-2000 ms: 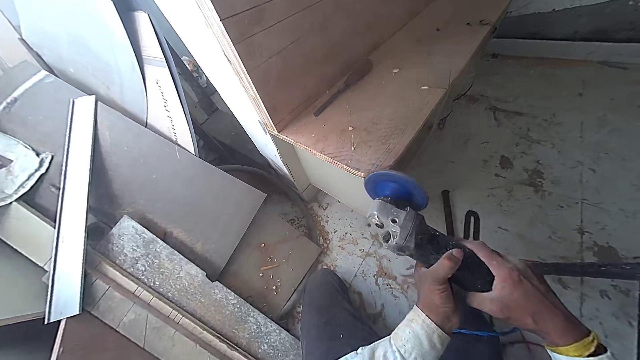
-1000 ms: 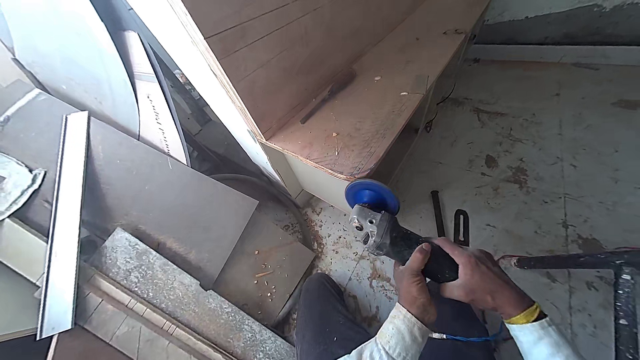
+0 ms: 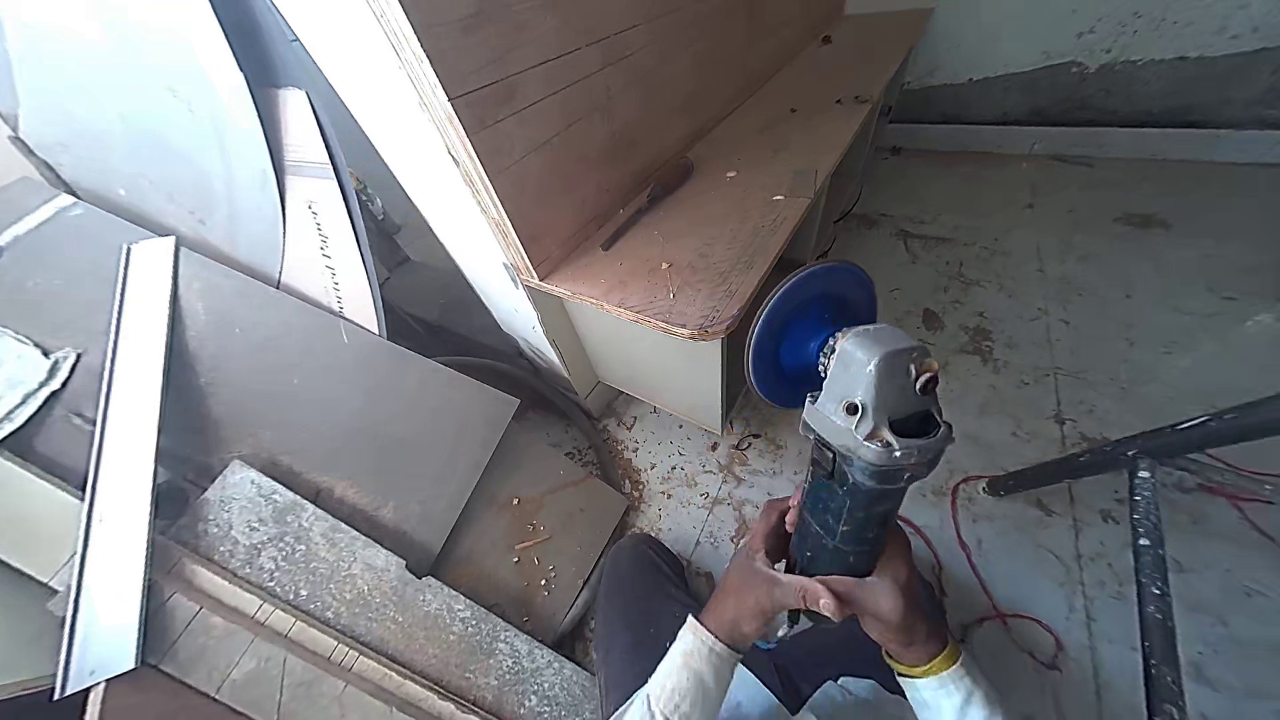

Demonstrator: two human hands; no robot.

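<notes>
My left hand (image 3: pixel 765 590) and my right hand (image 3: pixel 900 600) both wrap the dark body of an angle grinder (image 3: pixel 860 480), held upright over my lap. Its blue backing disc (image 3: pixel 812 335) faces left, beside the rounded front corner of a plywood shelf (image 3: pixel 690 290). A gap of floor shows between the disc and that corner. A chisel-like tool with a wooden handle (image 3: pixel 665 185) lies on the shelf against the plywood back panel (image 3: pixel 600 110). Wood chips are scattered near it. My fingers on the far side of the grinder are partly hidden.
Grey boards (image 3: pixel 340 390) and a speckled strip (image 3: pixel 370 580) lie to the left, with a metal straightedge (image 3: pixel 120 460) across them. A dark metal frame (image 3: pixel 1150 440) stands at the right. A red cable (image 3: pixel 985 590) loops over the dusty floor (image 3: pixel 1000 380).
Both hands have turned the grinder from a slanted to a more upright position, its disc now to the left of its head. The view has shifted, showing more of the metal frame and a red cable.
</notes>
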